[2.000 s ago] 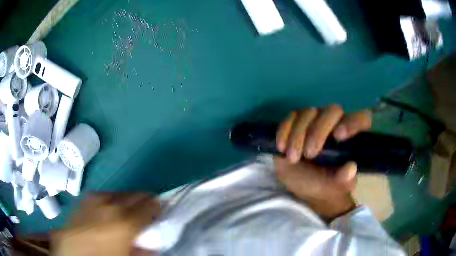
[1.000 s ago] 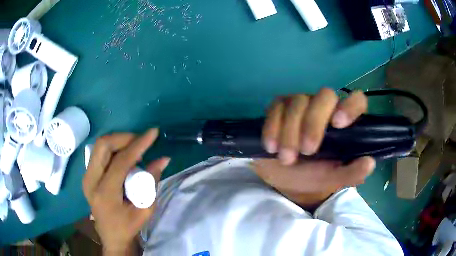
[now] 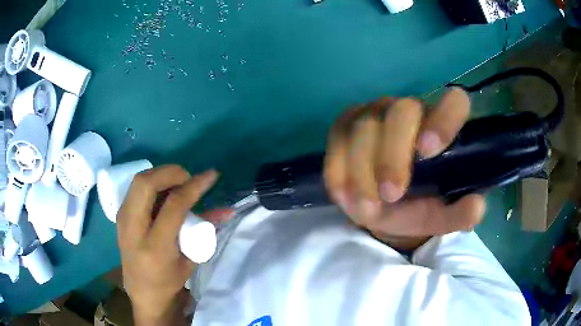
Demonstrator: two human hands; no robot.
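My left hand (image 3: 156, 235) is closed around the handle of a white handheld fan (image 3: 197, 239). The rounded handle end faces up, and the white fan head shows left of my fingers. My right hand (image 3: 395, 172) is wrapped around a thick black electric screwdriver (image 3: 490, 156), tilted slightly, its ribbed front pointing left toward the fan handle. The thin screwdriver bit (image 3: 245, 200) is blurred near my left fingertips; whether it touches the handle cannot be told.
A pile of white fans (image 3: 79, 167) lies at the left. Tiny screws (image 3: 153, 32) are scattered at the upper left middle. A black box (image 3: 468, 9) stands at the upper right. The power cord (image 3: 529, 71) loops behind the tool. Cardboard boxes (image 3: 535, 204) are at the lower right.
My left hand has come up from a blur at the lower left with a fan in it. The screwdriver moved left toward that hand, and its rear end has tipped up.
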